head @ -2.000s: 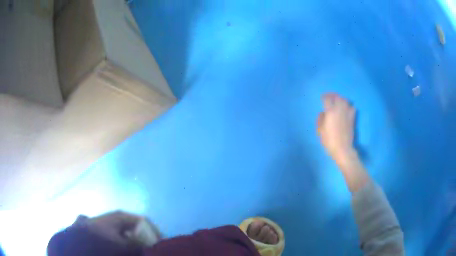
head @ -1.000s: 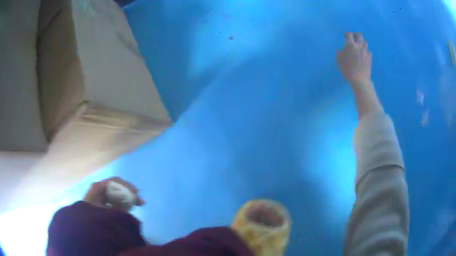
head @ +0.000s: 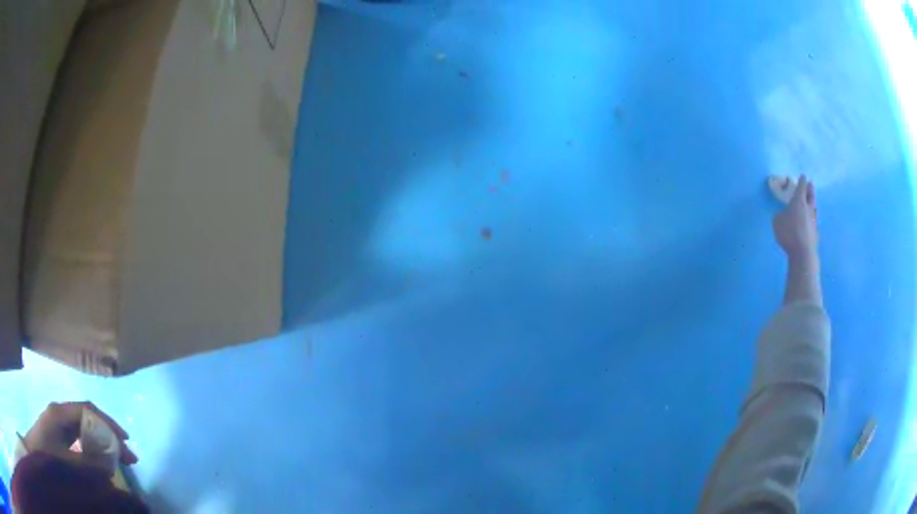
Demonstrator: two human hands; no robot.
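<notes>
My right hand (head: 797, 226) reaches far out at the right, its fingertips at a small cream piece (head: 781, 189) with a dark opening, low over or on the blue floor. The piece looks like a cover. I cannot tell whether the fingers grip it or only touch it. My left hand (head: 78, 432) is at the lower left, curled around a small whitish piece (head: 99, 434). Its sleeve is dark red, and part of the hand is cut off from view by the sleeve.
A large brown carton (head: 206, 211) stands on the blue floor (head: 523, 331) at the left. A small pale strip (head: 863, 440) lies on the floor at the lower right. Small specks dot the floor near the middle.
The view has shifted. My right hand has reached further right and is now at the cream piece. My left hand is lower and further left, still with its whitish piece. The foot has left the view.
</notes>
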